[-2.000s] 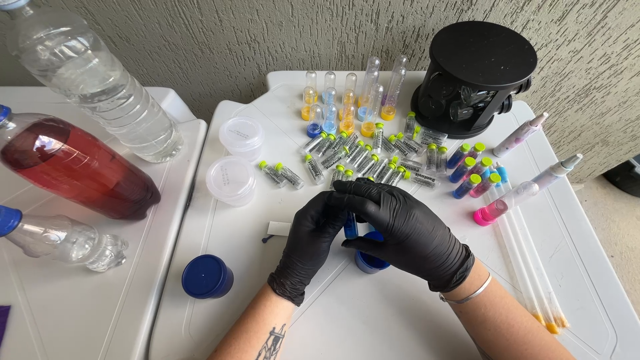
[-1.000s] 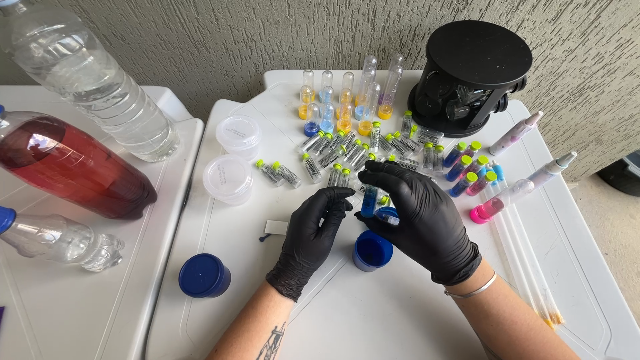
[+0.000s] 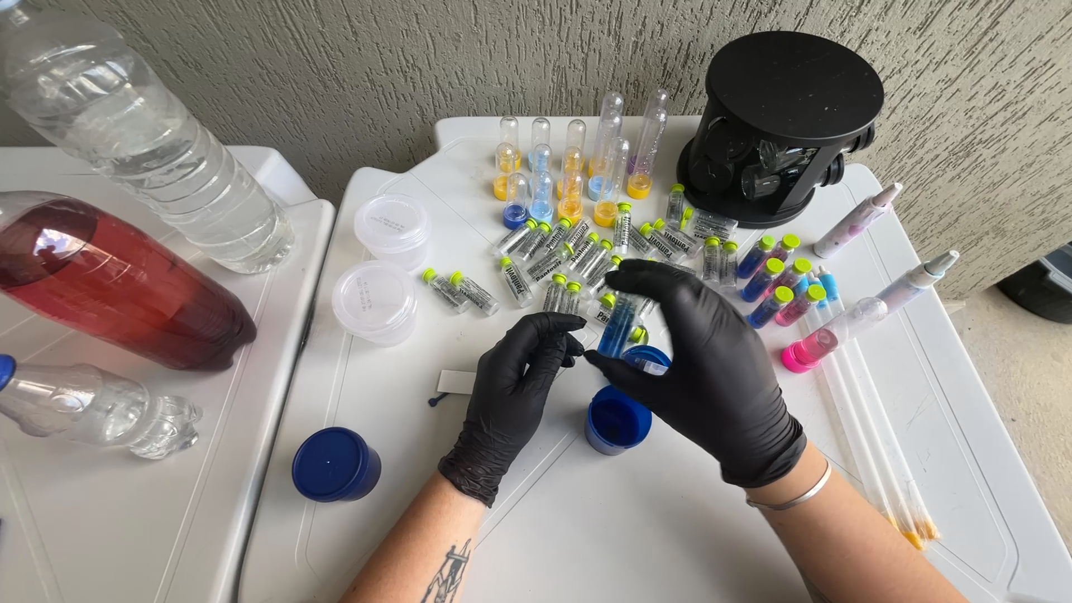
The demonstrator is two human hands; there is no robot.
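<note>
Both hands wear black gloves. My right hand [image 3: 695,368] holds a small clear vial with blue liquid [image 3: 616,328] between thumb and fingers, above an uncapped blue container [image 3: 618,423]. A blue lid [image 3: 646,360] lies just behind that container. My left hand [image 3: 521,394] is beside the vial, its thumb and fingertips drawn together; whether they pinch something small cannot be told. Behind the hands lie several clear vials with green caps [image 3: 515,282]. To the right, filled vials with green caps [image 3: 763,279] hold blue, purple and pink liquid.
Clear tubes with coloured caps [image 3: 572,180] and a black round stand [image 3: 787,126] are at the back. Translucent lidded jars [image 3: 374,303], a closed blue jar [image 3: 336,465] and large bottles [image 3: 117,285] are left. Dropper-tipped tubes [image 3: 858,219] and long clear tubes [image 3: 871,427] lie right.
Two seconds ago my hands were together over the blue container; they have since parted, exposing the container and the vial in my right hand.
</note>
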